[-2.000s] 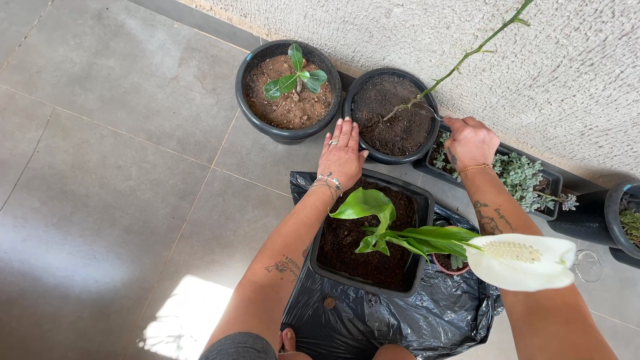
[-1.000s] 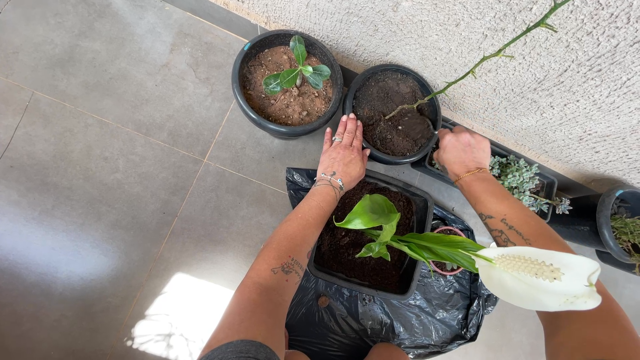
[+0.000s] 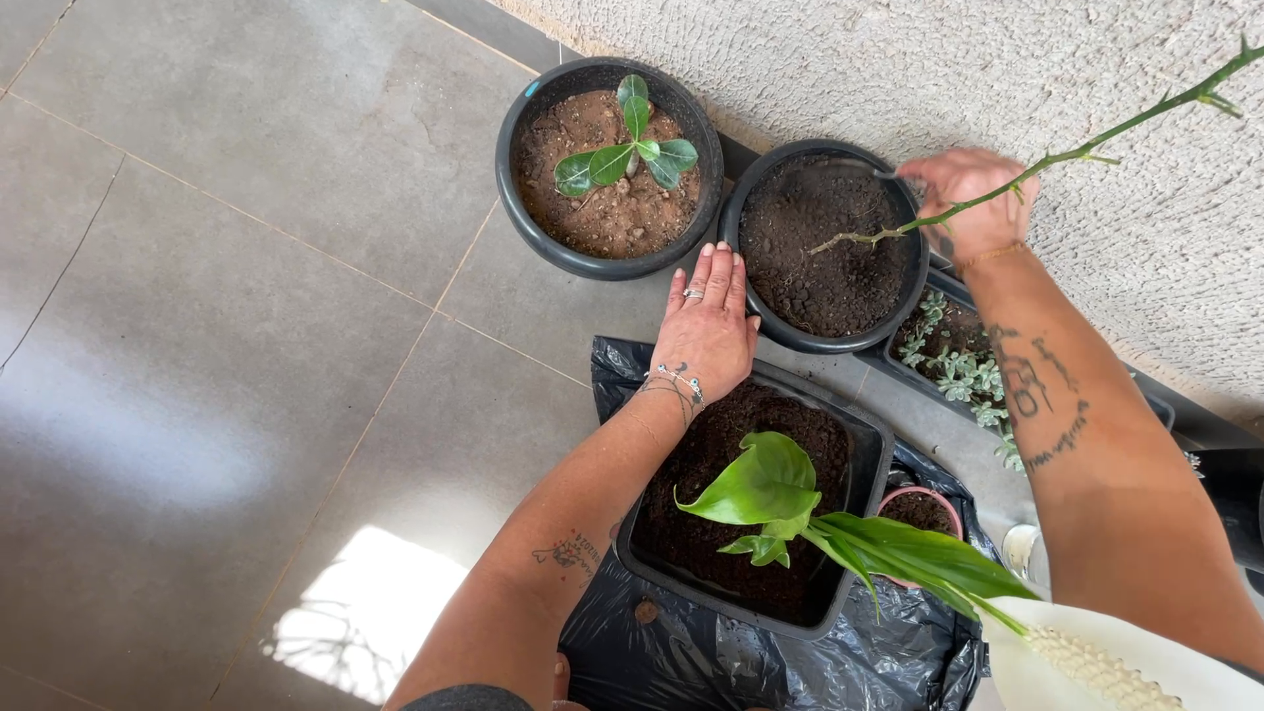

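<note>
A round dark pot [image 3: 752, 321] holds soil [image 3: 800, 267] and a thin, thorny green stem [image 3: 1071, 156]. My left hand [image 3: 706, 331] rests flat, its fingertips against the pot's near left rim. At the right upper rim, my right hand [image 3: 973, 202] is blurred, with thumb and fingers closed around a thin grey object [image 3: 881, 174] that reaches over the soil; its kind cannot be told. Below my left hand is a rectangular black planter [image 3: 874, 464] with dark soil and a peace lily [image 3: 755, 484], whose white bloom [image 3: 1165, 657] leans to the lower right.
Another round pot [image 3: 509, 188] with a glossy-leaved plant stands at upper left. Pale succulents [image 3: 963, 375] grow in a trough beneath my right forearm. A small pink-rimmed pot [image 3: 953, 509] sits beside the planter. Black plastic [image 3: 681, 657] lies underneath. A rough wall [image 3: 790, 59] runs behind.
My right hand has moved from the pot's right side up along its rim, and a thin grey object now shows at its fingers. My left hand stays at the rim.
</note>
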